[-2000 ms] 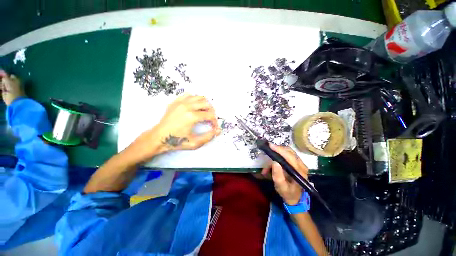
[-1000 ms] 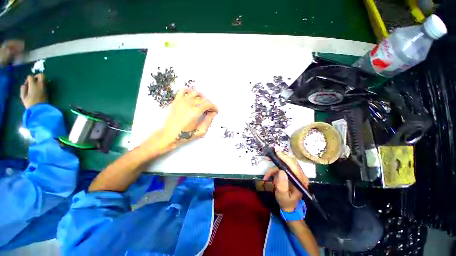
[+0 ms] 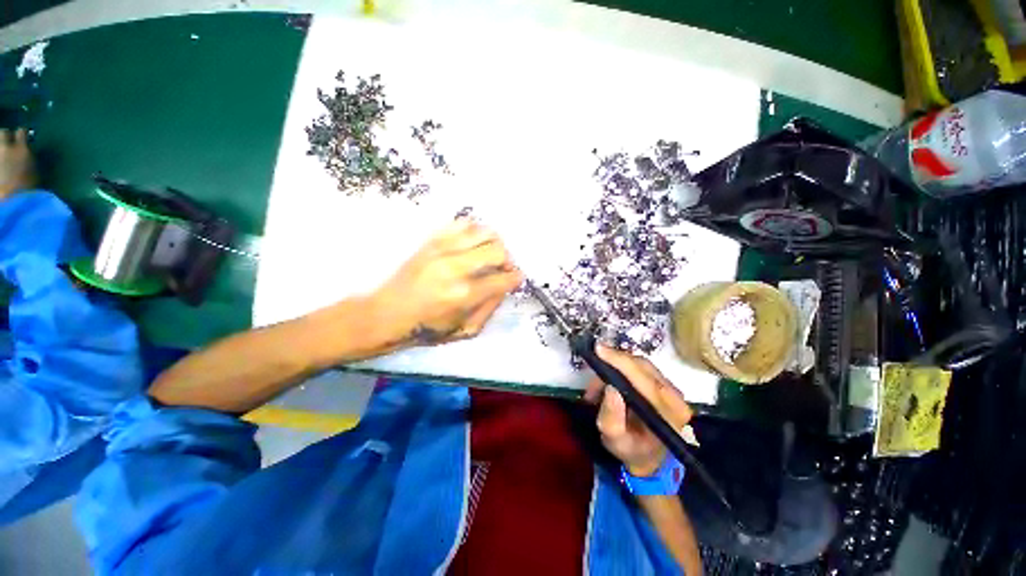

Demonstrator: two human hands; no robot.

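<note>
My right hand (image 3: 639, 411), with a blue wristband, is closed around the black soldering iron (image 3: 630, 392). Its thin metal tip points up and left, beside the fingertips of my left hand (image 3: 456, 281). My left fingers are pinched together over the white sheet (image 3: 518, 101); whatever small piece is between them is too small to make out. A dark, silvery pile of small components (image 3: 630, 248) lies right of the iron's tip. A greener pile of components (image 3: 354, 135) lies at the sheet's upper left.
A solder wire spool (image 3: 129, 248) stands left of the sheet. A tan tape roll with white contents (image 3: 737, 332), a black fan-like housing (image 3: 793, 197), a yellow sponge (image 3: 911, 408) and a plastic bottle (image 3: 970, 144) are at right. Another person's blue sleeve (image 3: 39, 270) is at far left.
My left hand has moved from near the greener pile to the iron's tip, its fingertips now close to it. The iron stays in my right hand. The camera view has shifted.
</note>
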